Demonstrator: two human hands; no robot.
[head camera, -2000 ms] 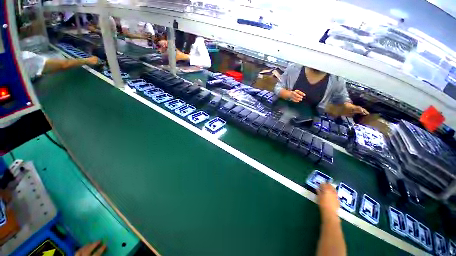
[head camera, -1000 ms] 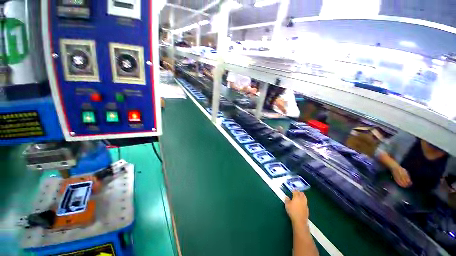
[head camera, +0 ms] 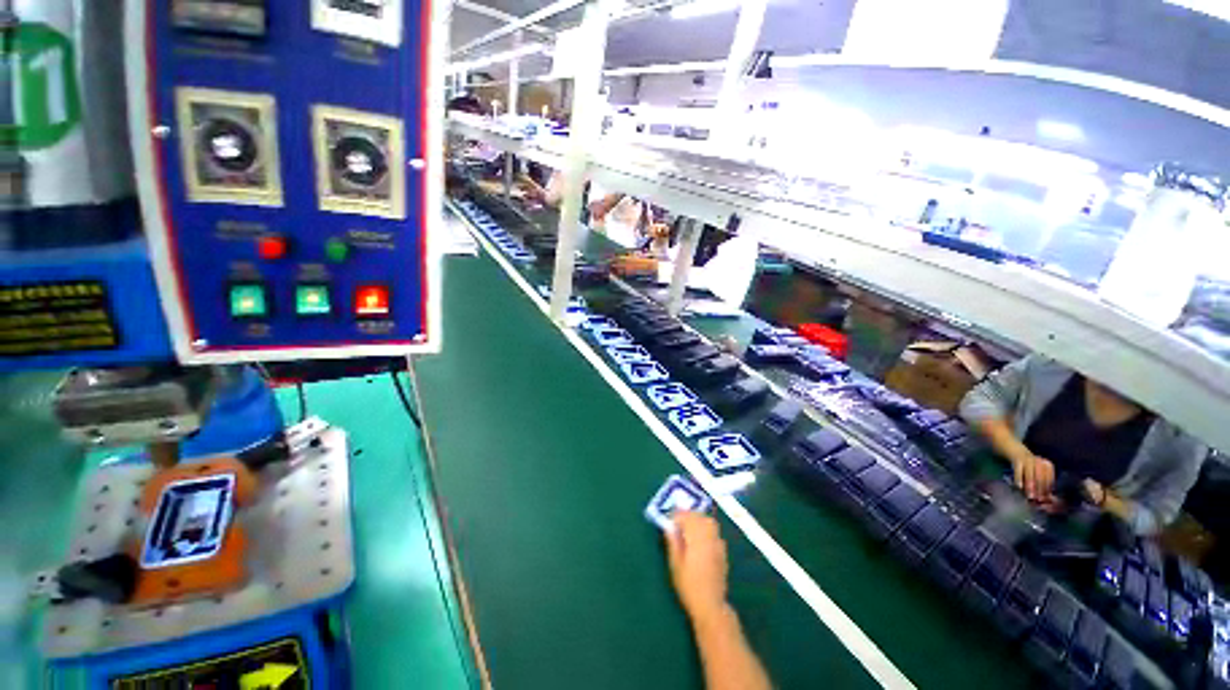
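Observation:
My right hand (head camera: 696, 559) grips the near edge of a panel (head camera: 677, 500) over the green conveyor belt, left of the white line. The panel has a pale border and a light centre. My left hand is out of the picture. Another panel (head camera: 188, 520) lies in the orange-brown nest (head camera: 189, 580) at the lower left, below the metal press head (head camera: 124, 404), with a gap between them. A row of panels (head camera: 665, 392) lies along the far side of the white line.
The blue control box (head camera: 297, 175) stands at the upper left. The nest sits on a perforated plate (head camera: 304, 539). Dark housings (head camera: 931, 526) line the belt's far side. A person (head camera: 1086, 438) works opposite, below a long overhead shelf (head camera: 836, 236).
My right hand has moved left across the white line, carrying a panel off the row's near end. The view has swung left since the first frame, bringing the press into sight. My left hand has left view.

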